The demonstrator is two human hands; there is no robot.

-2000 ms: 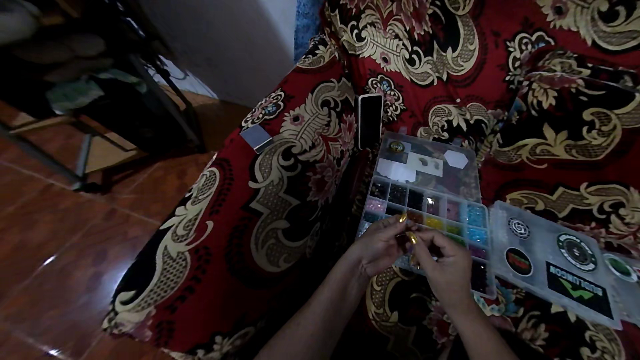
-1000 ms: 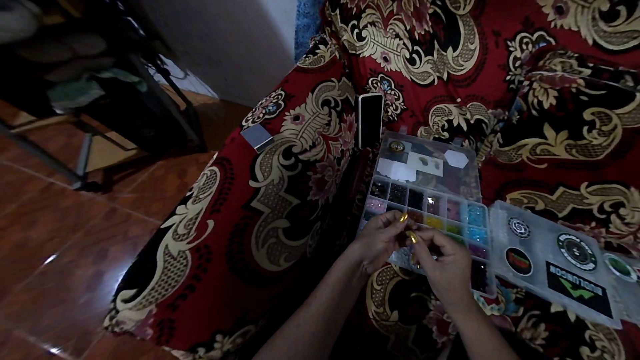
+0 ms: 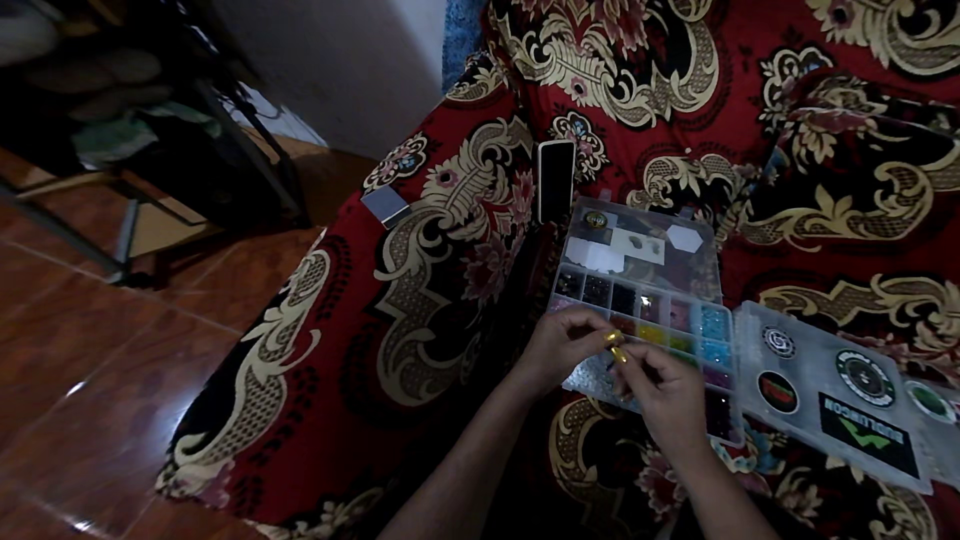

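Note:
My left hand (image 3: 566, 345) and my right hand (image 3: 664, 386) meet over an open plastic bead organizer (image 3: 736, 375), thumbs and fingers pinched close together. Gold polish shows on the nails. Whatever lies between the fingertips is too small to make out. Beneath and around the hands, the compartments hold black, yellow, green, light blue (image 3: 714, 322) and purple beads. The organizer's raised lid bears paper pieces, among them a white hexagon (image 3: 685, 238). Both hands cover part of the lower compartments.
A smartphone (image 3: 556, 181) leans upright behind the organizer. At the right lies a closed translucent case (image 3: 802, 420) with round stickers. A small grey square object (image 3: 385, 206) rests on the armrest of the sofa, covered in patterned red fabric (image 3: 480, 247). A dark metal rack (image 3: 127, 232) stands left on the tiled floor.

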